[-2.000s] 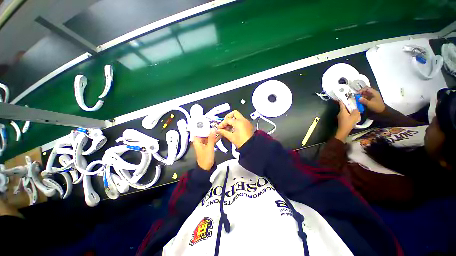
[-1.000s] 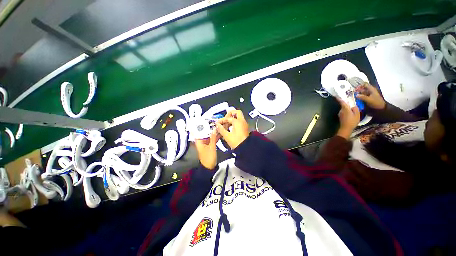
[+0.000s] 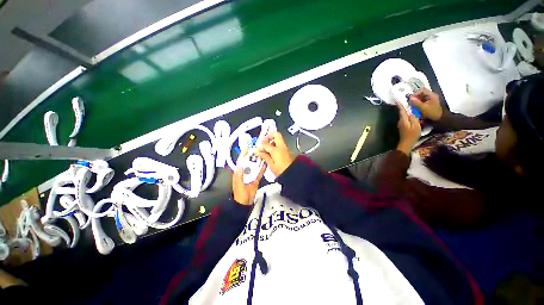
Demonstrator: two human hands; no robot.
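Note:
A white curved device (image 3: 251, 169) with a blue patch near its end is held over the near edge of the black bench. My left hand (image 3: 243, 186) grips its rounded white end from below. My right hand (image 3: 275, 153) has its fingertips on the same device from the right; what they pinch is too small to tell. Part of the device is hidden behind my fingers. A white roll (image 3: 313, 107) with a small centre hole lies flat to the right, with a thin pale loop (image 3: 308, 140) beside it.
Piled white devices (image 3: 143, 199) lie at left. A yellow stick (image 3: 360, 143) lies right of the roll. The green belt (image 3: 268, 50) runs beyond a white rail; one device (image 3: 76, 116) rests on it. At right a person's hands (image 3: 417, 113) hold a device before another roll (image 3: 393, 74).
The device in my hands has tilted, its round end turning lower. The view has shifted, so the bench things appear further left and the roll higher. The device on the belt has moved left.

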